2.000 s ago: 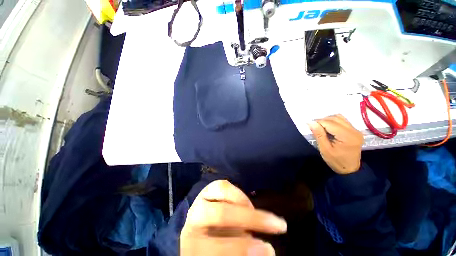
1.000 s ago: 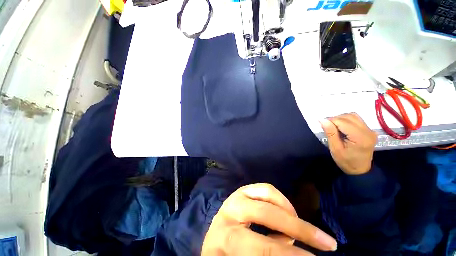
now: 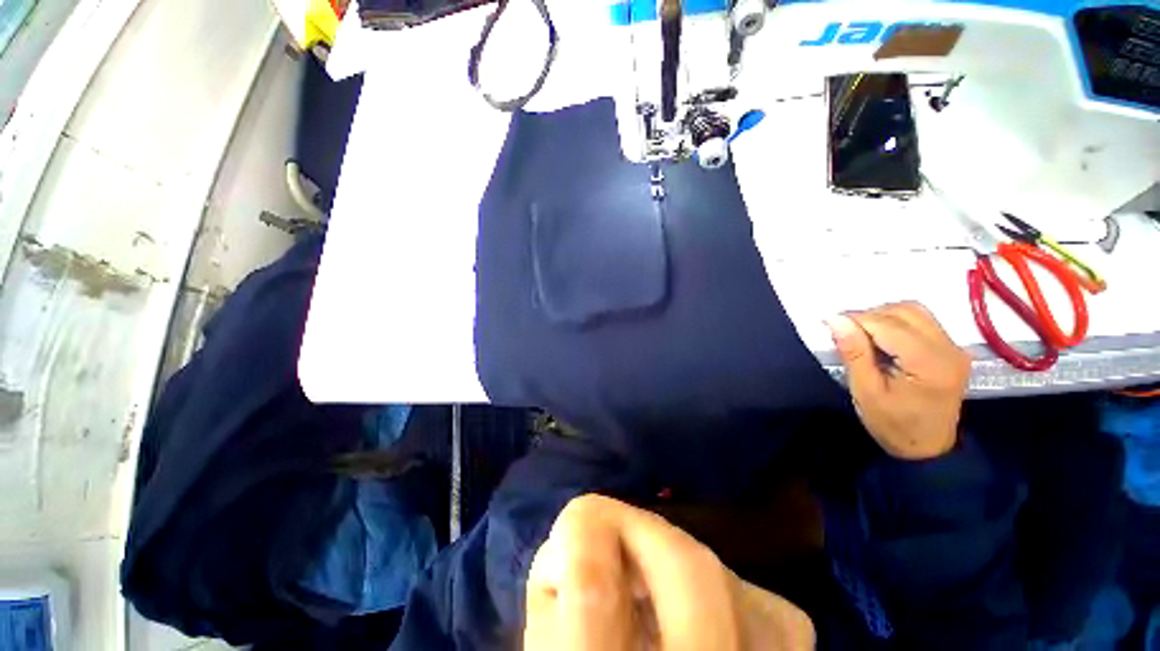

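A dark navy garment panel [image 3: 725,343] lies flat on the machine table, its lower part hanging over the front edge. A patch pocket [image 3: 600,261] with rounded lower corners shows as a raised outline on it. The presser foot [image 3: 658,182] is at the pocket's upper right corner. My right hand [image 3: 906,379] is curled at the table's front edge, thumb and finger at the panel's right edge; whether it grips cloth is unclear. My left hand [image 3: 649,585] is in front of the table, cut off by the bottom edge, fingers bent; its fingertips and any hold are hidden.
The sewing machine head [image 3: 1005,41] spans the top right. A phone [image 3: 874,134], red-orange scissors [image 3: 1028,305] and snips [image 3: 1058,251] lie right of the needle. A dark loop [image 3: 552,57] lies at upper left. Dark and blue cloth [image 3: 242,471] is heaped left below the table.
My left hand has moved right, and its extended fingers are now bent down. My right hand stays at the panel's right edge. The view has shifted; the panel looks unmoved under the foot.
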